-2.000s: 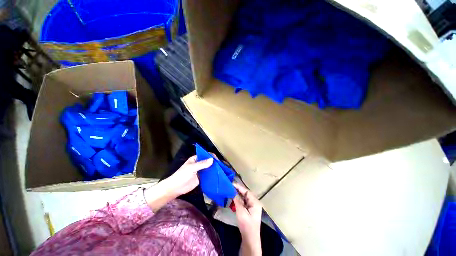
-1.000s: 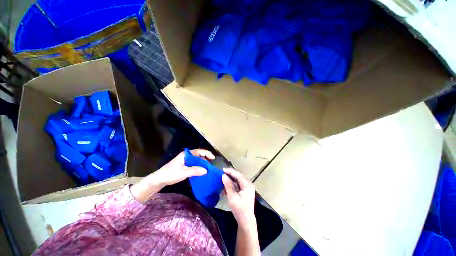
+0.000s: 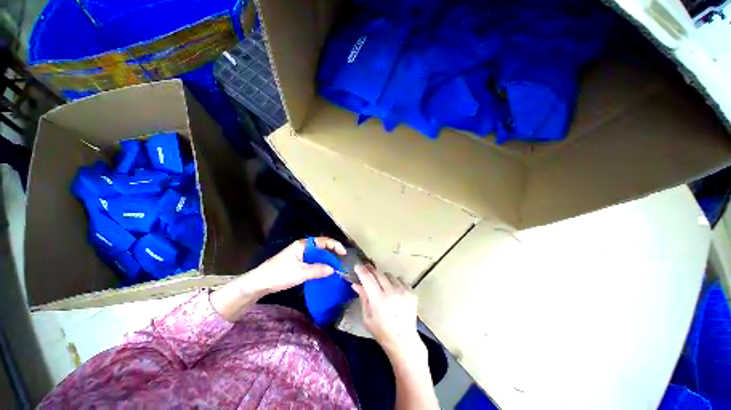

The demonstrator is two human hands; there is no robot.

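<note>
A blue sewn piece [image 3: 322,298] hangs over the lap, its upper edge folded. My left hand [image 3: 290,268] grips that upper edge between thumb and fingers. My right hand [image 3: 388,303] is at the piece's right side, closed around small metallic thread snips [image 3: 350,261]. The snips' grey tip lies against the edge of the cloth, close to my left fingertips. The rest of the snips is hidden by my right fingers.
A large carton [image 3: 449,188] lies tipped in front with a heap of blue pieces [image 3: 449,72]. Its pale flap [image 3: 561,312] reaches right of my lap, with thread scraps. A smaller carton [image 3: 60,240] stands left with blue pieces. A black crate [image 3: 252,78] and blue bin [image 3: 136,40] stand behind.
The snips now show at the cloth's upper edge, where they were mostly hidden. My right hand has turned over more, its back now facing up. The piece is turned and folded differently.
</note>
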